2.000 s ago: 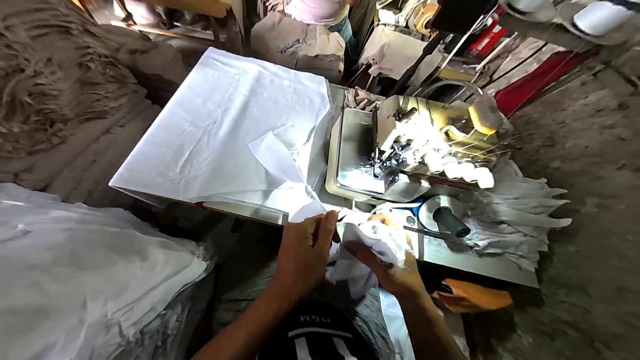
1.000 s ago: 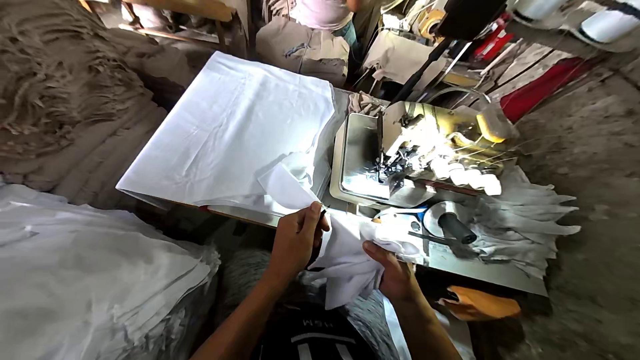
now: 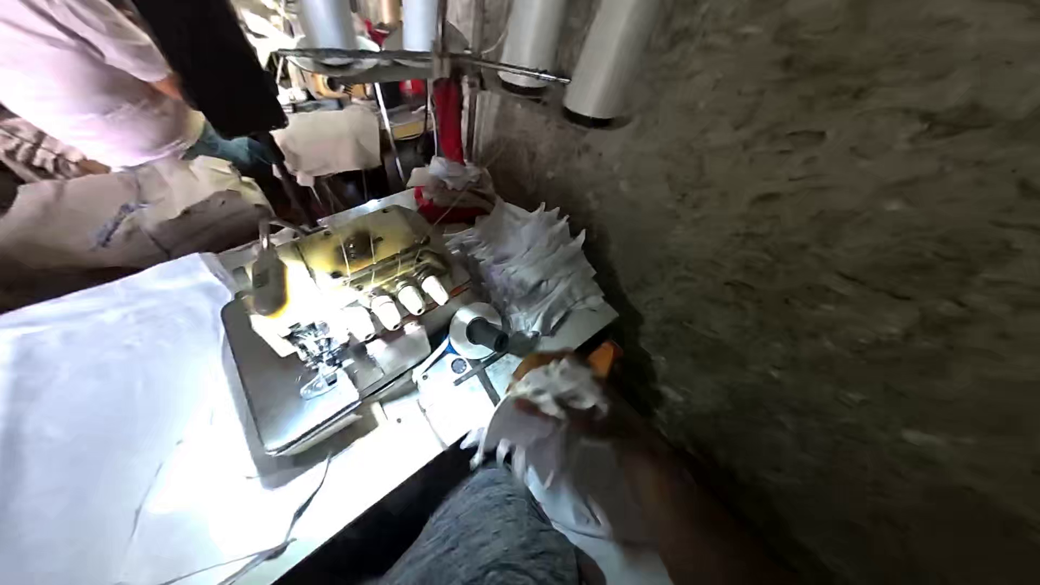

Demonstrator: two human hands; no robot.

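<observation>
My right hand (image 3: pixel 569 406), blurred, grips a bunched white cloth piece (image 3: pixel 528 439) beside the table's front right corner, with white fabric hanging below it. My left hand is out of view. The overlock sewing machine (image 3: pixel 357 268) stands lit at the left centre, its metal plate and presser foot facing the front. A thread spool with a dark core (image 3: pixel 479 331) lies to its right. White fabric (image 3: pixel 97 390) spreads over the table at the left.
A heap of white cloth pieces (image 3: pixel 536 260) lies behind the spool. Large thread cones (image 3: pixel 605 65) hang on a rack above. A rough wall (image 3: pixel 812 244) rises on the right. A person in a pale shirt (image 3: pixel 97 81) is at the back left. An orange object (image 3: pixel 603 357) is near my right hand.
The view has swung far to the right. My right hand has moved right, away from the spot where both hands held the white cloth; my left hand has left the view.
</observation>
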